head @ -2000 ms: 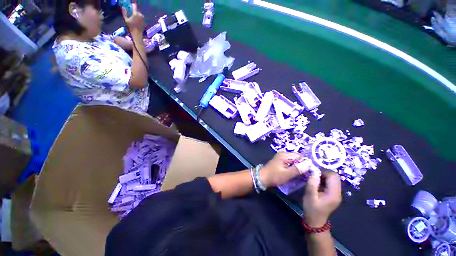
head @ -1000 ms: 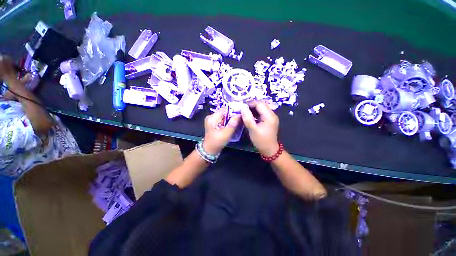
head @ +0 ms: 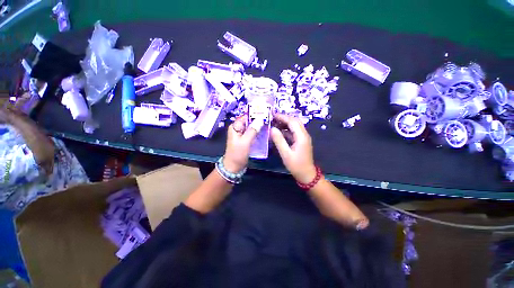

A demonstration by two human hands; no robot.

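A pale lilac unit, a long handle body with a round head at its far end, is held upright in front of me over the bench's near edge. My left hand grips its left side, thumb on the handle's middle. My right hand is at its right side with curled fingers; whether it touches the unit or holds a small part is unclear. Small pale plastic pieces lie in a loose heap just beyond. Handle shells are piled to the left of the unit.
Fan heads are piled at right. A single shell lies back right. A blue slim tool, a clear plastic bag and a black box are at left. A carton with purple pieces stands below the edge. Another person's arm is at far left.
The view has swung from the left side to face the bench. The held unit's head has tipped from face-up to lying in line with the handle, and the handle now shows between my hands.
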